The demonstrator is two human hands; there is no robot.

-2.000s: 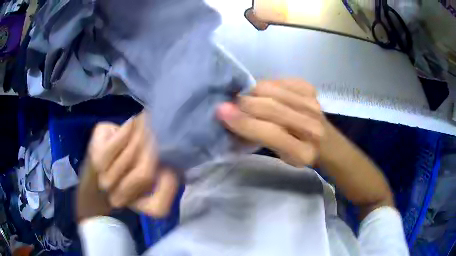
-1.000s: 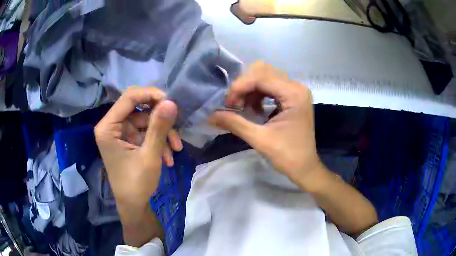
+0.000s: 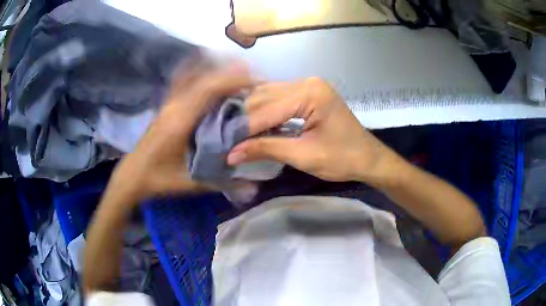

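A large navy and grey garment (image 3: 108, 57) lies heaped at the left of the white table, and its near end hangs at the table's front edge between my hands. My right hand (image 3: 311, 128) pinches this bunched end between thumb and fingers. Something small and shiny shows within the curl of my right hand; I cannot tell what it is. My left hand (image 3: 173, 131) is motion-blurred and lies against the left side of the bunched cloth. Its fingertips are partly hidden, so its grip is unclear.
The tan bed cover (image 3: 287, 15) is at the top. Black scissor handles (image 3: 413, 13) and a clear plastic bag (image 3: 485, 36) lie at the upper right. Ruler marks (image 3: 419, 100) run along the white table's near edge. Blue crates (image 3: 179, 251) stand below, with grey pieces (image 3: 48, 257) at left.
My left hand has moved up and over the garment's end from its left side. The cloth is more bunched between my hands. The view has shifted, so the table things appear farther left.
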